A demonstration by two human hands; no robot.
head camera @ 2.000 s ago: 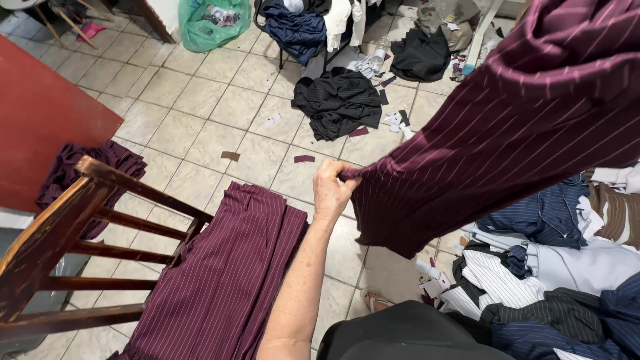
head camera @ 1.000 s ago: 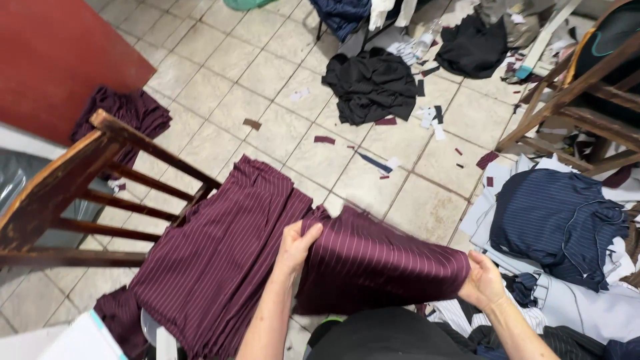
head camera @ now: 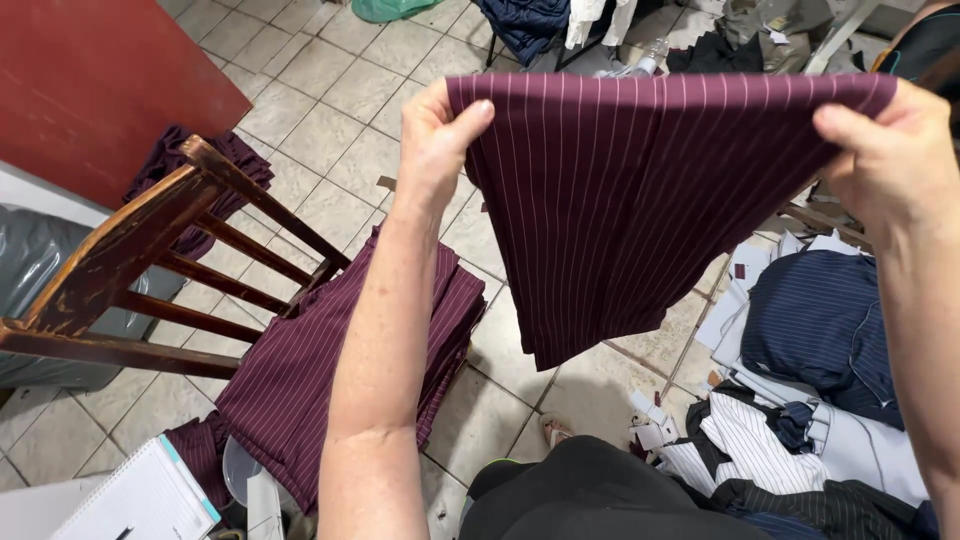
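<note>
A folded maroon pinstriped cloth piece (head camera: 600, 202) hangs between my two hands, its top edge drawn straight. My left hand (head camera: 442, 139) pinches the upper left corner, thumb on the near side. At the upper right corner, my right hand (head camera: 885, 142) grips the same cloth in the same way. Below and to the left, a stack of matching maroon pinstriped fabric (head camera: 300, 397) lies on the seat of a worn wooden chair (head camera: 255, 202); my left forearm covers part of the stack.
Navy striped garments (head camera: 817, 330) and a white striped cloth (head camera: 757, 442) are piled on the right. More maroon fabric (head camera: 247, 157) lies behind the chair. A spiral notebook (head camera: 135, 495) is at lower left, beside a clear container (head camera: 240, 465). Scraps lie on the tiled floor (head camera: 495, 352).
Both hands have risen with the maroon cloth, which was low beside the stack one second ago and now hangs down between them. Two seconds ago only my left hand was visible on it.
</note>
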